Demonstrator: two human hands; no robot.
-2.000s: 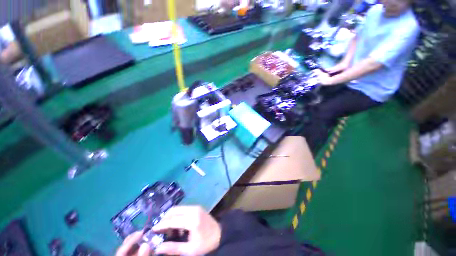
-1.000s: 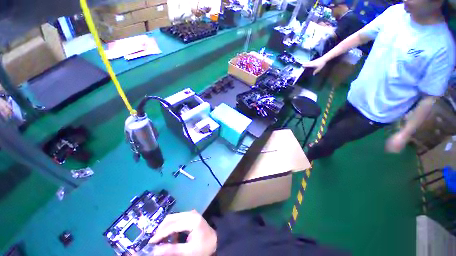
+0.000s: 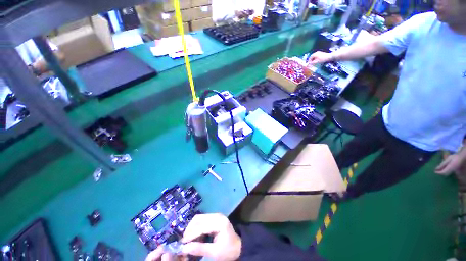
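The black housing with silver details lies on the green bench mat in front of me. My right hand is at its near right corner and pinches a small, pale, shiny part in its fingertips. My left hand is mostly cut off by the bottom edge; its fingertips touch the same part from the left. The part is too small and blurred to name. The electric screwdriver hangs from a yellow line beyond the housing, untouched.
The screw feeder and teal box stand beyond right. A T-shaped tool lies before them. Small black parts and a dark tray are at left. A person in a light blue shirt stands at right, reaching toward a box of red parts.
The view has shifted, so the bench things appear farther right. My left fingertips now show at the bottom edge, at the small part. The other person's hand has moved to the box of red parts.
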